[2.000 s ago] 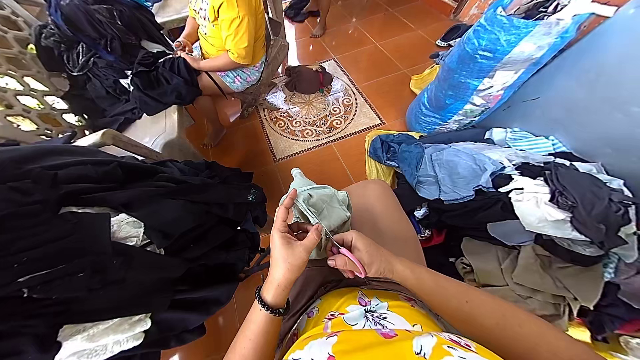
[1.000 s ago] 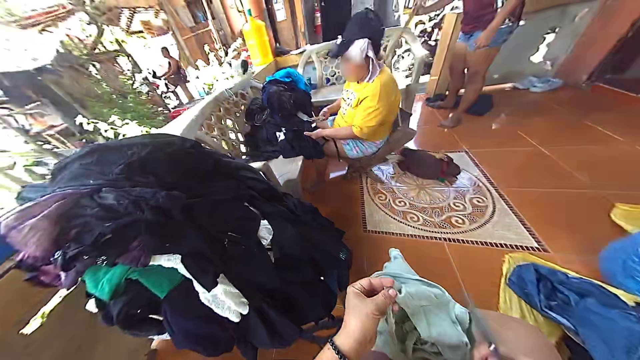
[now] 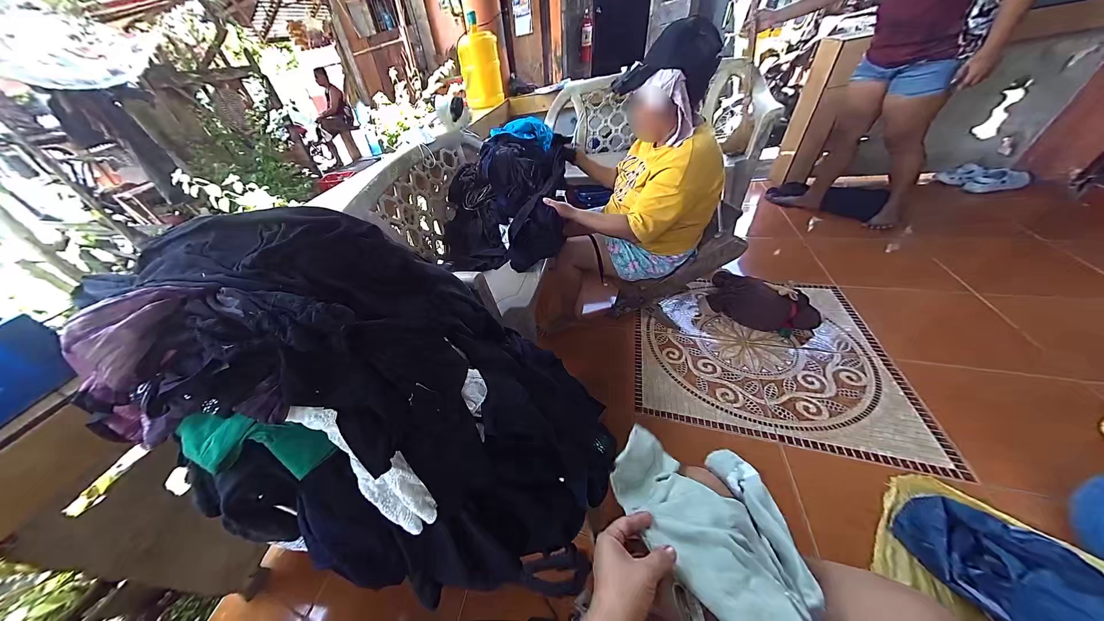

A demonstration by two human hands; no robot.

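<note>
At the bottom of the head view, my left hand [image 3: 628, 565] pinches the edge of a pale green cloth [image 3: 720, 539] between thumb and forefinger. The cloth lies over my bare leg, with one end folded up. My right hand is out of the frame, and so are the scissors. Just left of my left hand rises a big heap of black clothes [image 3: 371, 345], with a green cloth [image 3: 250, 442], white lace pieces [image 3: 371, 470] and a purple garment [image 3: 121, 349] in it.
A person in a yellow shirt [image 3: 668, 185] sits ahead, handling dark clothes [image 3: 526, 190]. A brown bundle [image 3: 763, 304] rests on the patterned floor tile [image 3: 776, 414]. Another person stands at the upper right [image 3: 906, 95]. Blue cloth [image 3: 975, 552] on yellow fabric lies at the lower right.
The view has swung up and left. Two seconds ago my right hand held pink-handled scissors at the pale green cloth; it has left the view. The cloth now lies more spread out.
</note>
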